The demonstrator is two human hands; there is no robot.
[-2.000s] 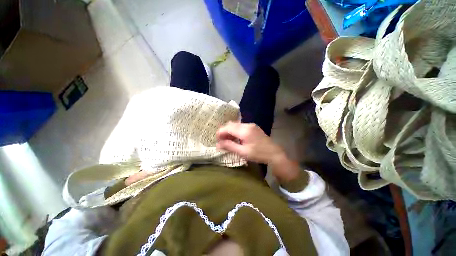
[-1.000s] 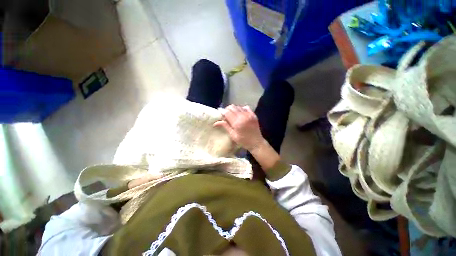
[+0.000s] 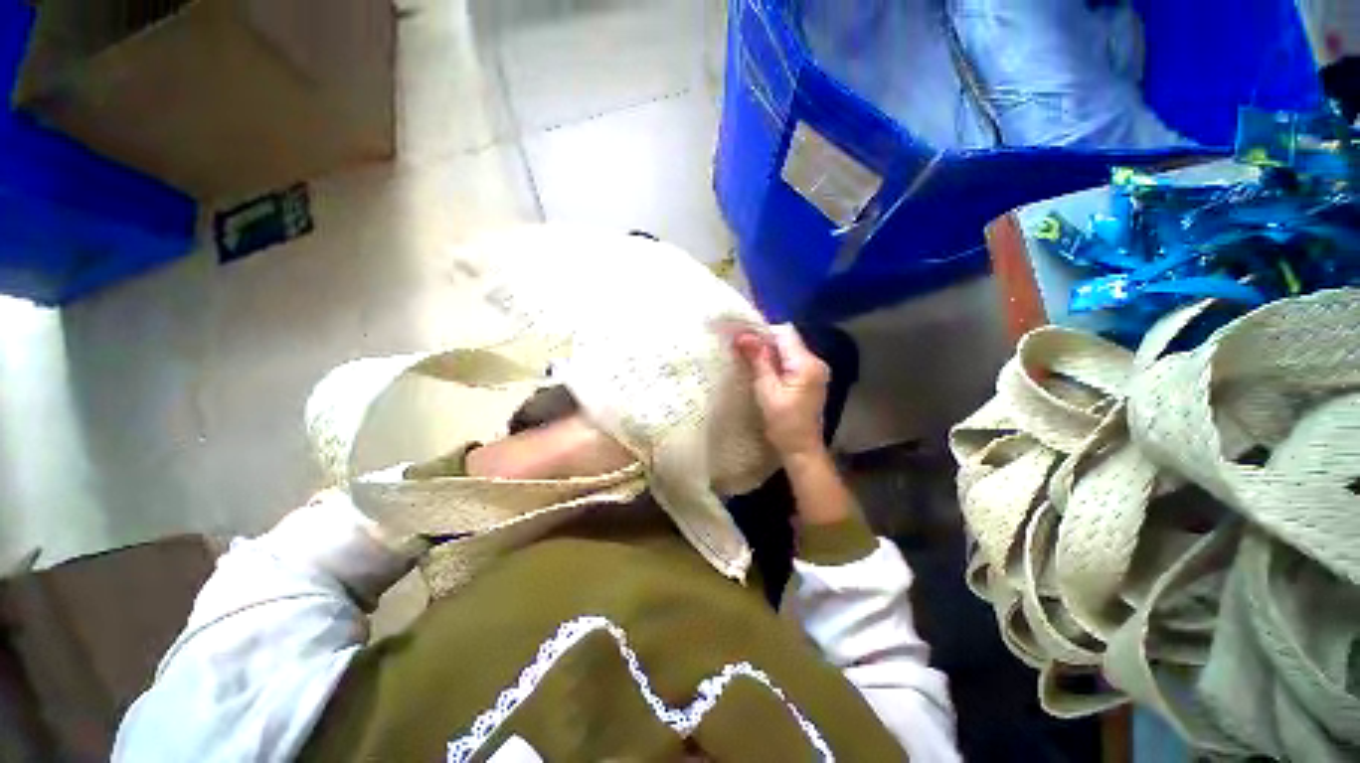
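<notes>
The cream woven straw bag [image 3: 641, 336] lies bunched on the lap, bright and partly washed out. My right hand [image 3: 786, 391] pinches its right edge between the fingers. My left hand is hidden inside or under the bag; only the wrist and forearm show, so its fingers cannot be seen. The flat cream strap [image 3: 355, 410] loops out from the bag to the left and around my left forearm. A narrow cream end of the bag hangs down in front of the apron.
A pile of cream straps [image 3: 1104, 492] lies on the table at the right, with shiny blue ribbons [image 3: 1193, 246] behind it. A blue bin [image 3: 925, 209] with pale-blue bundles stands ahead. A cardboard box [image 3: 224, 105] and another blue bin [image 3: 90, 209] are at the upper left.
The bag has been bunched up and turned, and its left part has moved up and right. My left forearm reaches farther right. My right hand now pinches the bag's edge. The view has tilted up.
</notes>
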